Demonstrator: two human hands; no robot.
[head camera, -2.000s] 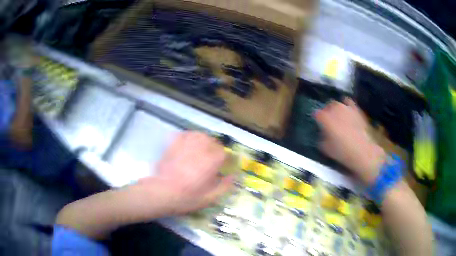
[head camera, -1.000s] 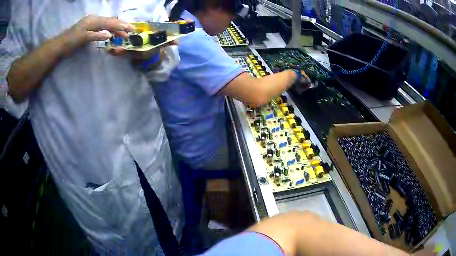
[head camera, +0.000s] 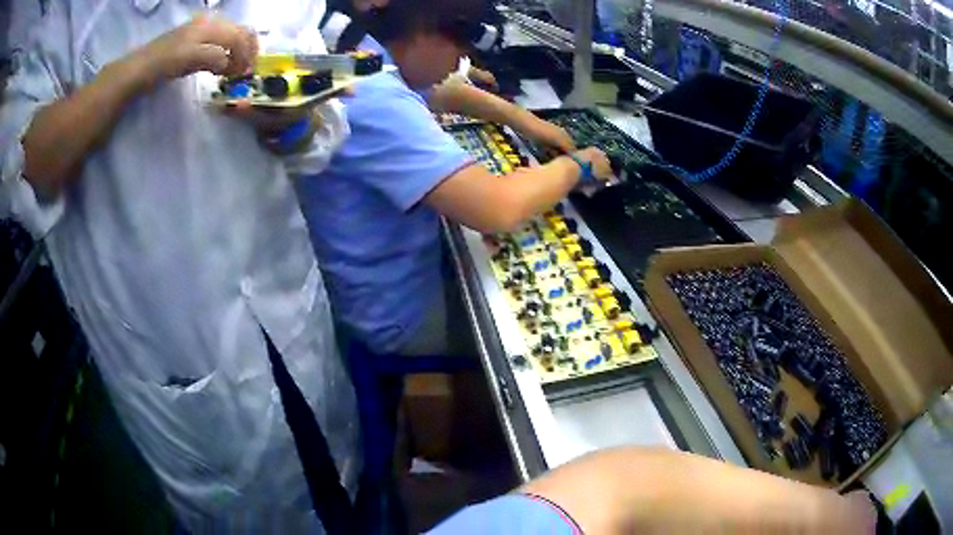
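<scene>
My left forearm crosses the bottom edge from a blue sleeve towards the lower right. Only a small part of my left hand (head camera: 859, 512) shows at its end, cut off and blurred; its fingers and anything in them cannot be made out. My right hand is out of the picture. Beyond the forearm, a pale circuit board panel (head camera: 570, 350) with yellow, black and blue parts lies on the metal-railed conveyor (head camera: 501, 392). Right of the rail, an open cardboard box (head camera: 721, 423) holds many loose black cylindrical capacitors (head camera: 768, 340).
A person in a white coat (head camera: 199, 272) stands at left, holding a circuit board (head camera: 298, 89) with yellow and black parts. A person in blue (head camera: 387, 157) works over the boards and a black tray (head camera: 658, 214). A black bin (head camera: 731, 131) stands behind, with a coiled blue cord (head camera: 721, 165).
The view has shifted slightly right and down since a second ago, after swinging left from the board close-up. The person in blue now has both hands over the black tray.
</scene>
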